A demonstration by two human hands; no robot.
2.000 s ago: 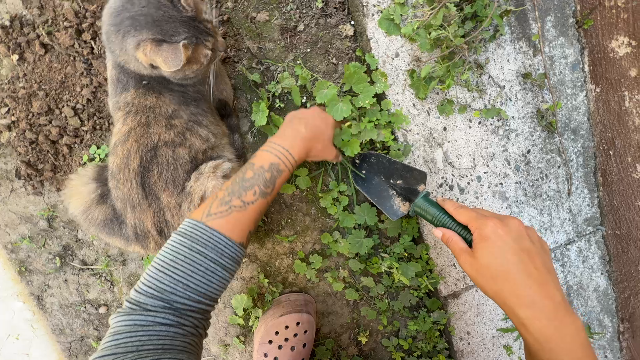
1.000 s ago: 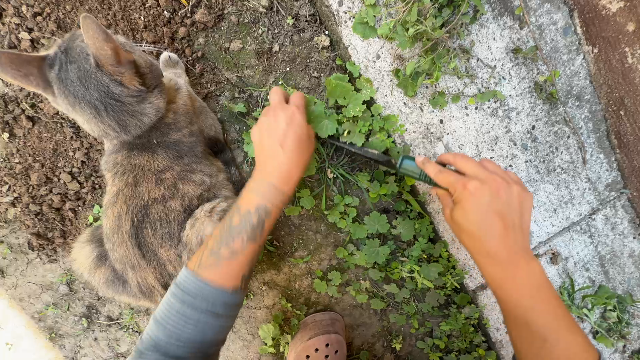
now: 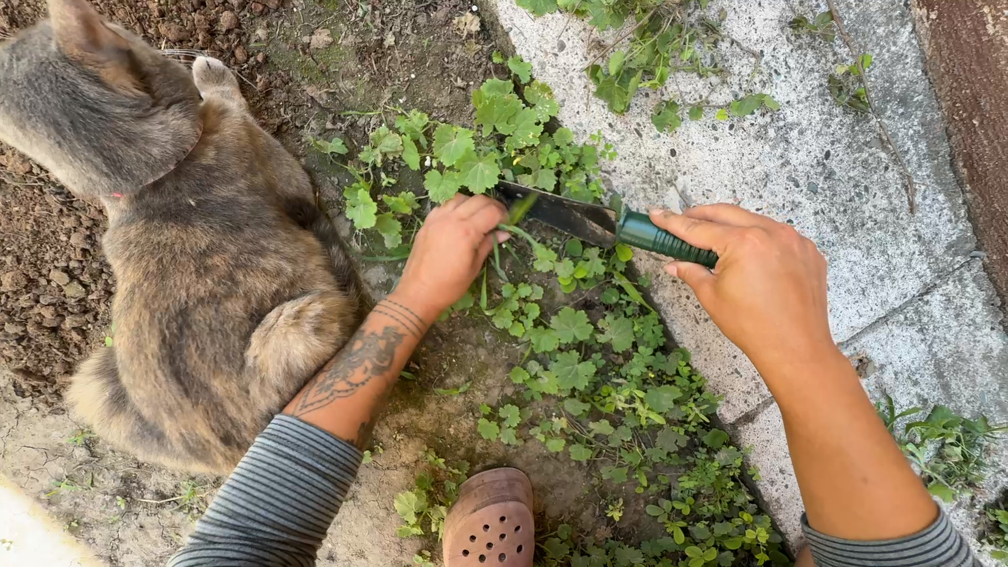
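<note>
Among the low green weeds [image 3: 571, 370], my left hand [image 3: 457, 248] pinches some long grass blades near their base. My right hand [image 3: 760, 276] is closed around the ribbed green handle of a hand trowel [image 3: 571, 216]. The trowel's dark metal blade points left, its tip among the leaves just above my left fingers, where it is partly hidden. Lobed leaves surround the blade and my left fingertips.
A grey and tan cat [image 3: 213, 276] lies on the soil close by my left forearm. Speckled concrete slabs [image 3: 772, 150] border the weeds on the right, with loose pulled greenery [image 3: 945, 445] on them. A perforated clog [image 3: 490, 520] shows at the bottom. Crumbly brown soil [image 3: 47, 283] is at the left.
The trowel blade, broad face up two seconds ago, has been turned and now lies among the leaves. The cat's head, near the top two seconds ago, has moved left.
</note>
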